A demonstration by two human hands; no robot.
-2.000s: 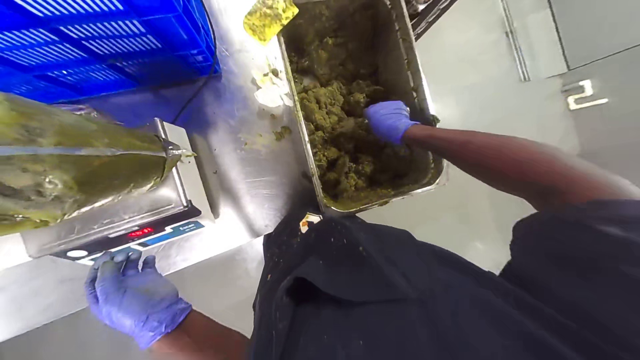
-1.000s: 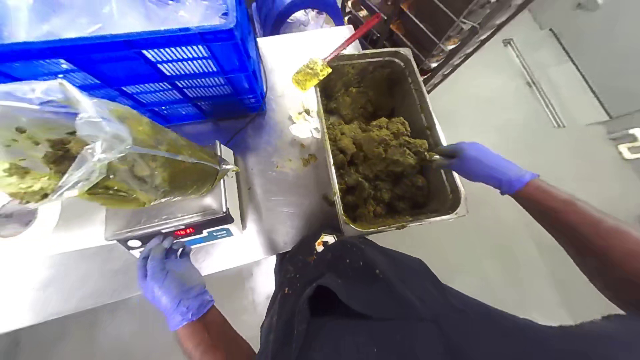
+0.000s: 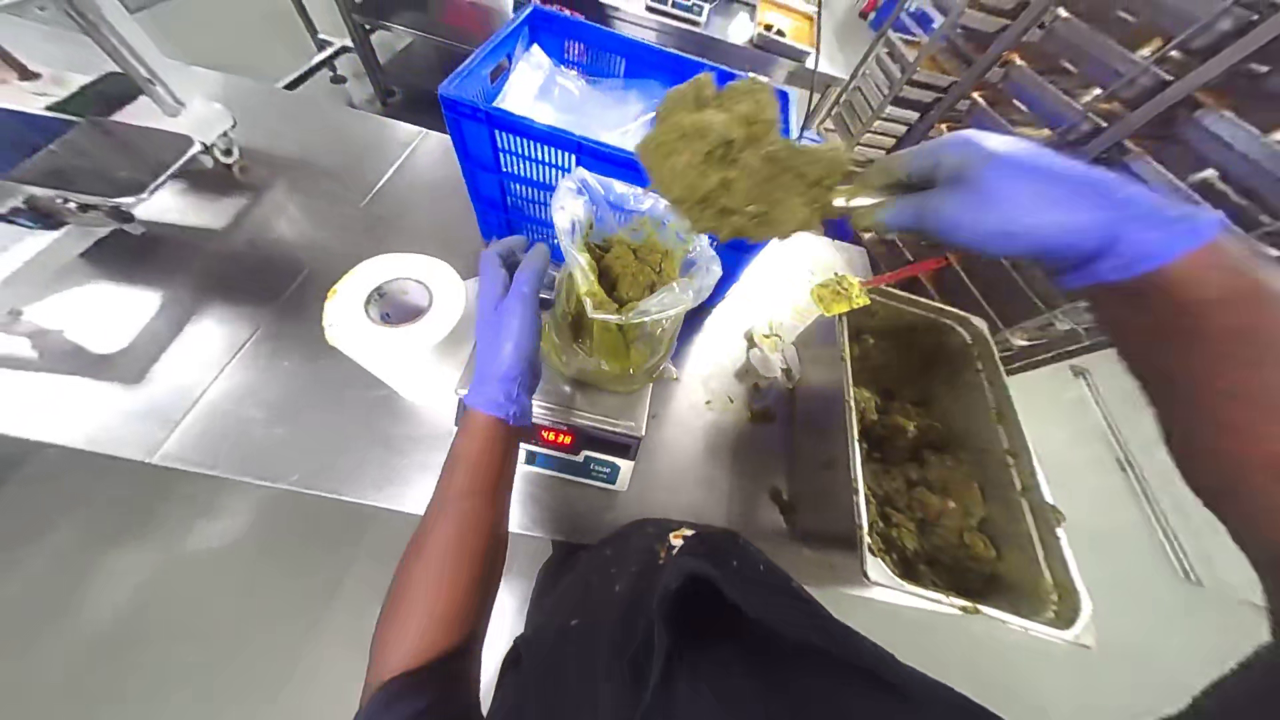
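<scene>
My right hand, gloved in blue, grips the handle of a mostly hidden utensil that carries a large lump of green-brown food paste. The lump is in the air, up and right of a clear plastic bag. That bag stands upright, its mouth open, with green paste inside, on a digital scale with a lit red display. My left hand, also gloved, is at the left side of the bag over the scale; whether it touches the bag I cannot tell. A deep steel pan at the right holds more paste.
Behind the bag stands a blue plastic crate with clear bags inside. A roll of white labels lies left of the scale. A red-handled spatula rests at the pan's back corner. Racks stand behind, a wheeled cart far left.
My right hand has risen from the pan with a lump of paste on the utensil. The bag, earlier leaning over on the scale, now stands upright. My left hand has moved up beside it. The view has shifted left.
</scene>
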